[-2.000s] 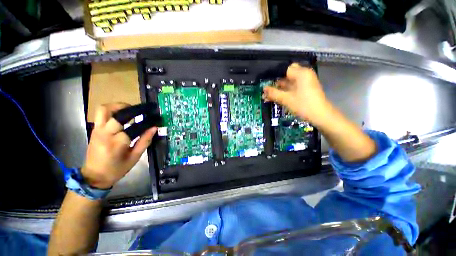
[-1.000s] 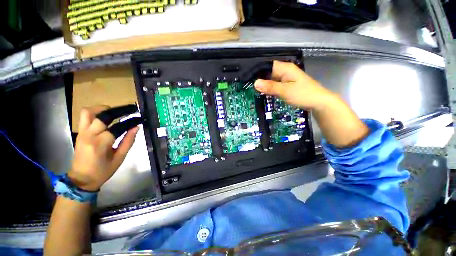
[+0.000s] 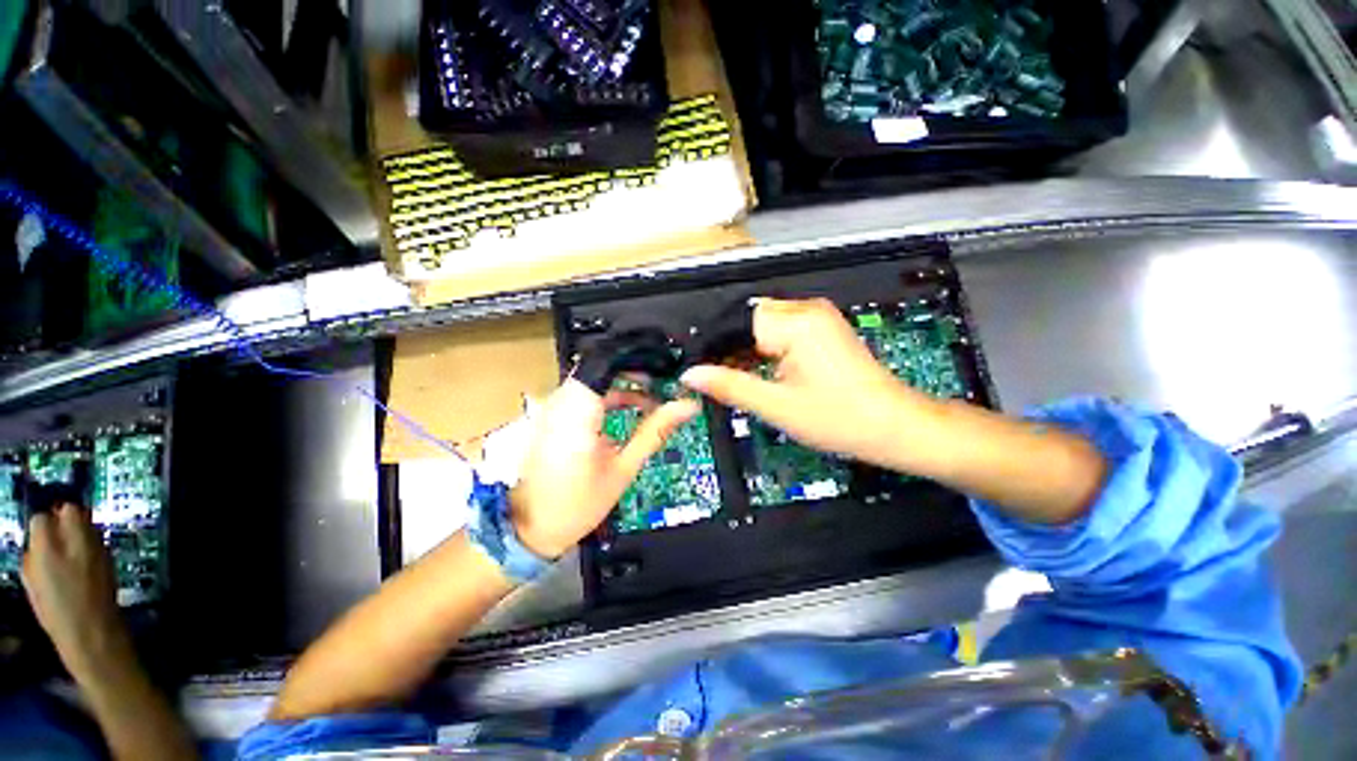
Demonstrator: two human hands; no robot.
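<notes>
A black carrier (image 3: 774, 571) lies in front of me with three green circuit boards side by side: left (image 3: 677, 480), middle (image 3: 796, 473) and right (image 3: 920, 354). My left hand (image 3: 573, 454), with a blue wrist strap (image 3: 503, 529), is over the left board's upper part. My right hand (image 3: 819, 384) reaches in from the right over the left and middle boards. Its thumb tip is close to my left fingers. The fingertips of both hands are dark against the black carrier. Whether either hand holds a part cannot be told. The hands hide the tops of these two boards.
Behind the rail are a cardboard tray (image 3: 595, 274) with yellow-and-black components (image 3: 447, 216), a black component bin (image 3: 558, 146) and a bin of green parts (image 3: 953, 134). Left are a cardboard sheet (image 3: 464, 384), a blue cord, and another person's hand (image 3: 72, 580) over another carrier (image 3: 90, 409).
The view has shifted, showing more bins and another person's hand. My left hand has moved from beside the carrier onto the left board. My right hand has moved left towards it.
</notes>
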